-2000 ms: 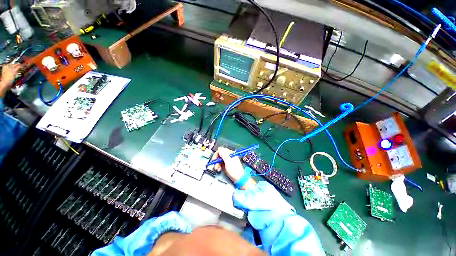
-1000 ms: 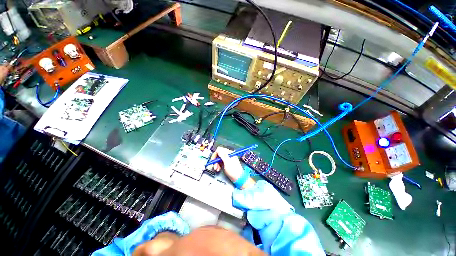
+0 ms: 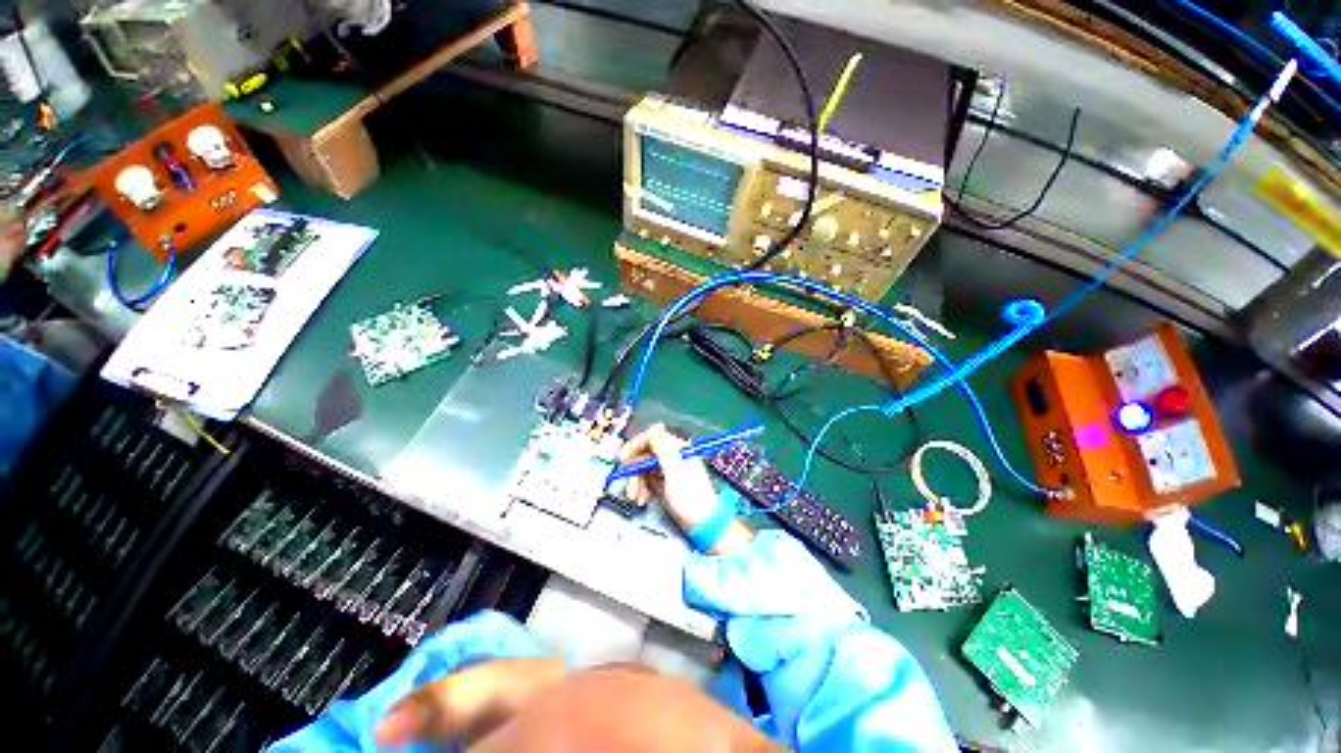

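Note:
My right hand (image 3: pixel 668 471), with a blue strap at the wrist, holds a blue pen-shaped tool (image 3: pixel 721 441). The tool's lower end is at the right edge of a circuit board (image 3: pixel 559 474). The board lies on a flat work plate (image 3: pixel 441 456), with black and blue leads running to connectors at its far edge. My left hand (image 3: pixel 456 703) is at the bottom edge beside its blue sleeve, blurred and partly cut off; its fingers and anything in them are unclear. A black remote control (image 3: pixel 787 505) lies just right of my right hand.
An oscilloscope (image 3: pixel 780 199) stands behind the board. An orange box (image 3: pixel 1125 427) with a blue light is at the right, near a pale ring (image 3: pixel 952 483) and several green boards (image 3: pixel 1018 655). A clipboard (image 3: pixel 235 316) lies left, above black racks (image 3: pixel 294 566). Another person's sleeve (image 3: pixel 27 397) shows far left.
My left hand shows more at the bottom edge, reaching further left. My right hand and the blue tool stay nearly in place. The other person's hand at far left has moved out of clear view.

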